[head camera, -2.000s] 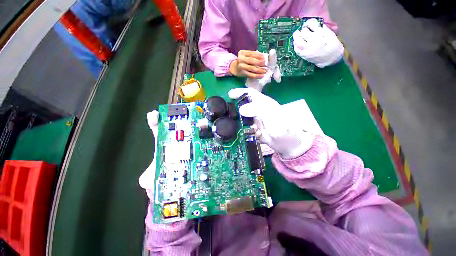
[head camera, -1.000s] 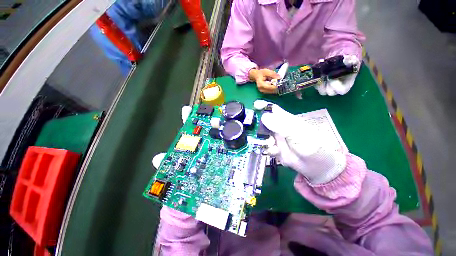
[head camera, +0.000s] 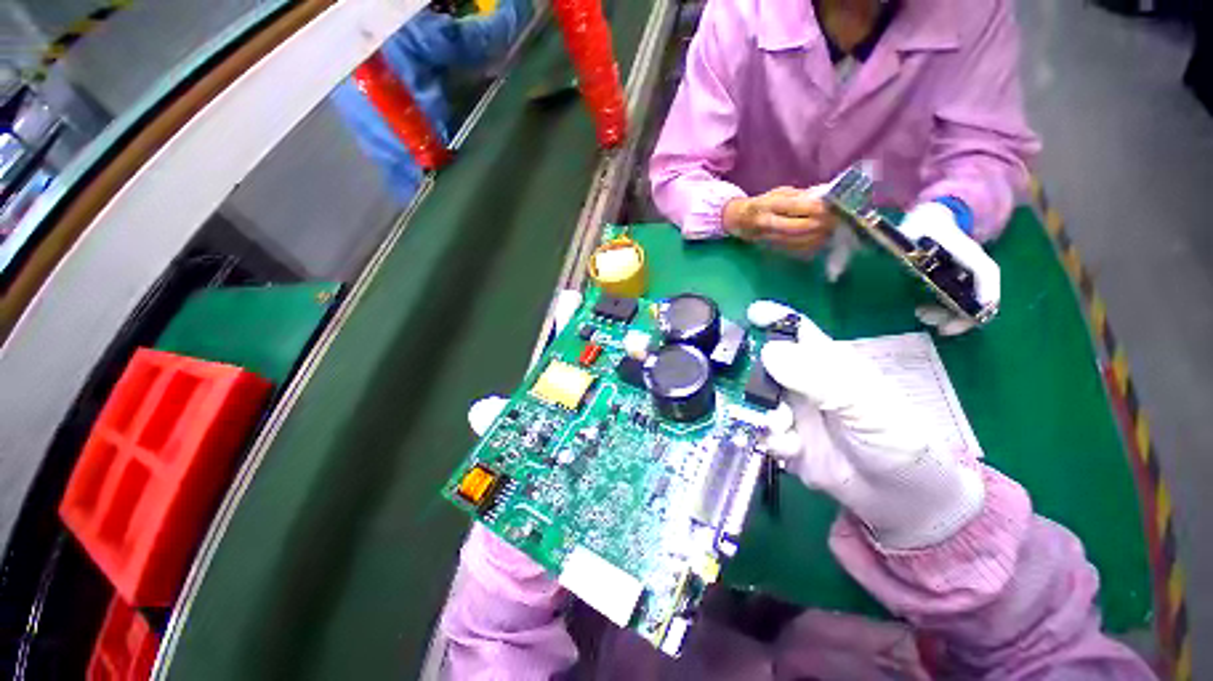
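A green circuit board (head camera: 599, 459) is held up above the mat, component side toward me and tilted. It has two black round capacitors, a yellow block and an orange and black coil at its near left corner. My left hand (head camera: 490, 414), in a white glove, holds the left edge; only parts of it show past the board, the rest is hidden. My right hand (head camera: 851, 406), gloved in white, grips the right edge near the capacitors. A white paper with faint lines (head camera: 918, 379) lies on the mat behind my right hand.
A green mat (head camera: 1064, 439) lies under the board. A yellow round container (head camera: 619, 270) stands at its far left corner. A pink-coated person (head camera: 851, 107) opposite holds another circuit board (head camera: 918, 253). The dark green conveyor (head camera: 359, 439) runs left, with red trays (head camera: 160, 466) beyond and red-wrapped posts (head camera: 589, 67).
The board has turned clockwise and tilted, with both hands still holding its edges. The view has swung left. The person opposite has tipped their board edge-on.
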